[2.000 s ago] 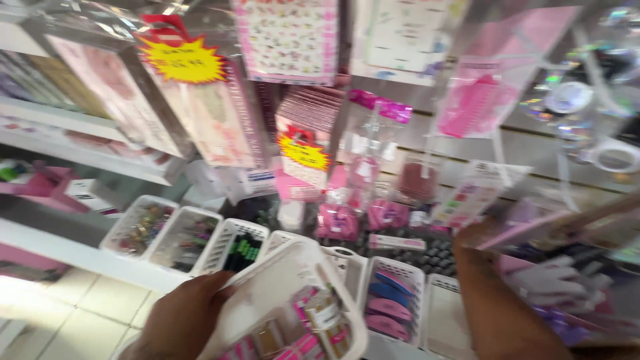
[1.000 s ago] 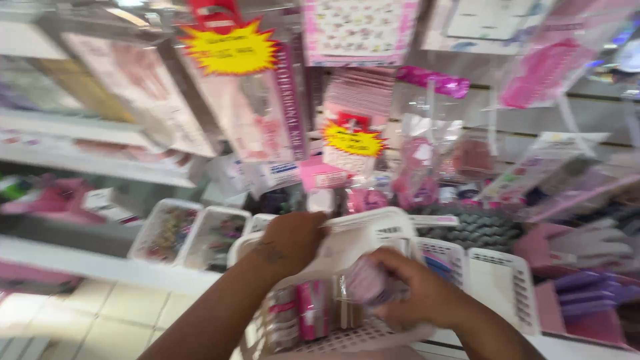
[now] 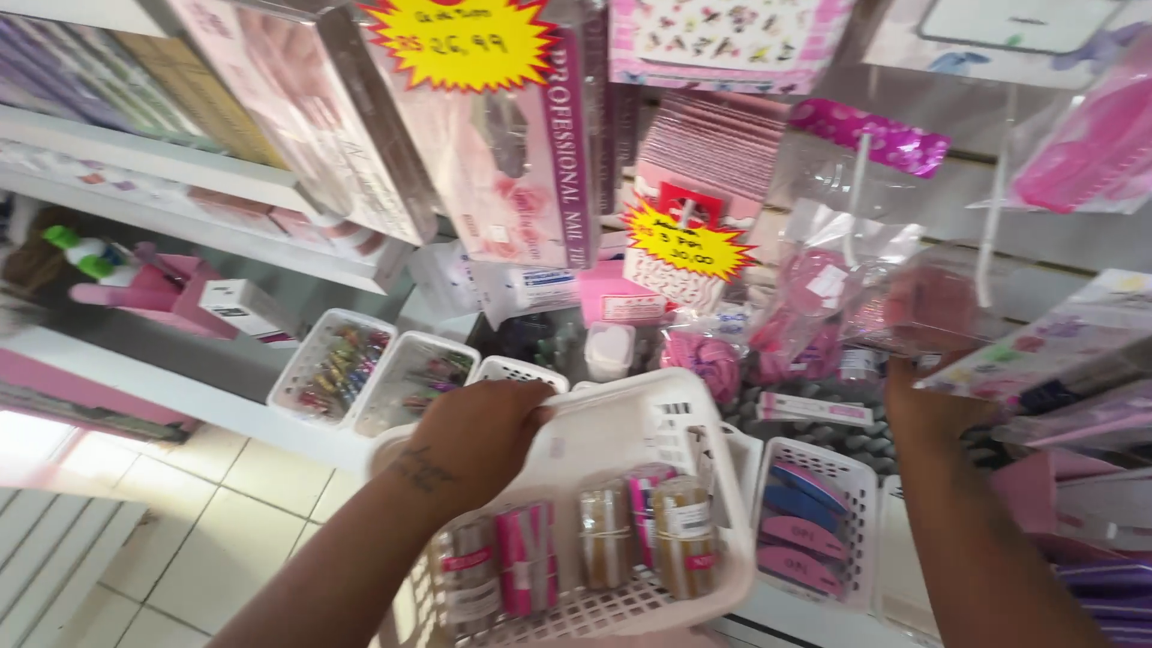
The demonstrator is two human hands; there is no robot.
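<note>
My left hand (image 3: 481,441) grips the rim of a white plastic basket (image 3: 720,531) at the lower middle. Inside the basket lie wrapped bundles: a pink bundle (image 3: 528,558), a tan bundle with a label (image 3: 686,537), another tan bundle (image 3: 605,533) and a brown one at the left (image 3: 468,576). My right hand (image 3: 936,396) reaches in at the right, among hanging clear packets and beside a flower-printed packet (image 3: 1044,333). Its fingers are mostly hidden behind the packets, so what it touches cannot be told.
Small white baskets line the shelf, one with colourful small items (image 3: 333,369), another with pink and blue nail files (image 3: 801,531). A small pink-and-white box (image 3: 814,409) lies on grey woven material. Boxed nail tips (image 3: 513,171) and packets on hooks hang above. Floor tiles (image 3: 207,513) show lower left.
My right hand, over the basket with a pinkish bundle one second ago, is now out at the right among the hanging packets. My left hand stays on the basket's rim.
</note>
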